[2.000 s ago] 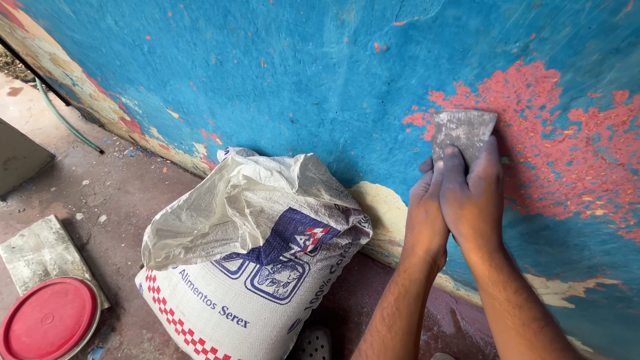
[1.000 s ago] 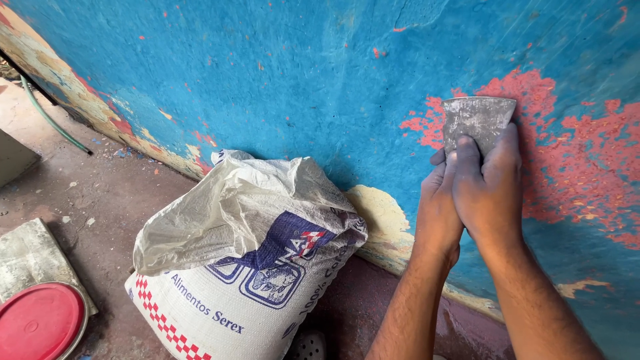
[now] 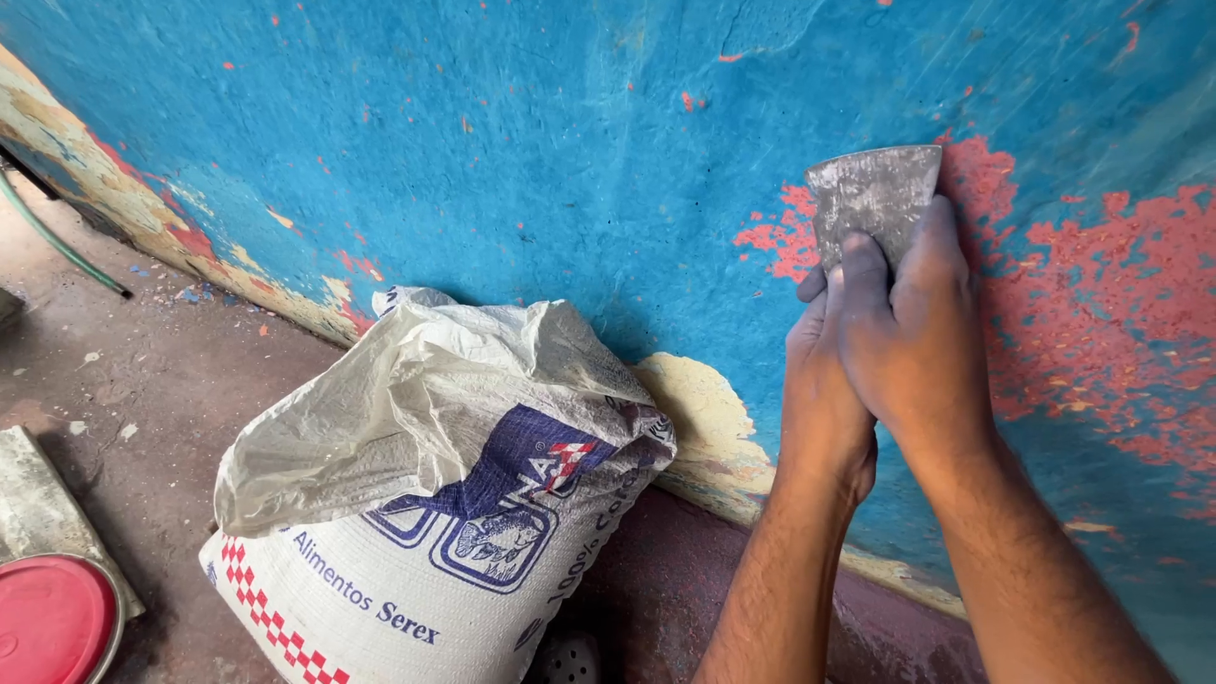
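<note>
Both my hands grip a worn metal scraper blade (image 3: 876, 201), held at the painted wall (image 3: 532, 190). My left hand (image 3: 822, 351) is on the left side with its fingers behind the blade. My right hand (image 3: 917, 332) overlaps it from the right, a thumb pressed on the blade's face. Grey dust coats the fingers. The blade's wide edge points up over blue paint, beside an exposed patch of pink-red (image 3: 1102, 294). Whether the edge touches the wall is hard to tell, and any handle is hidden.
A white woven sack (image 3: 380, 570) with a crumpled open top leans near the wall, left of my arms. A red round lid (image 3: 57, 617) and a flat stained slab (image 3: 38, 494) lie at lower left. A green hose (image 3: 66, 242) is farther back. A perforated shoe (image 3: 570, 657) shows below the sack.
The scraper and both hands have moved slightly up and to the right along the wall since the oldest frame, and the blade has tilted a little. The grip stays the same.
</note>
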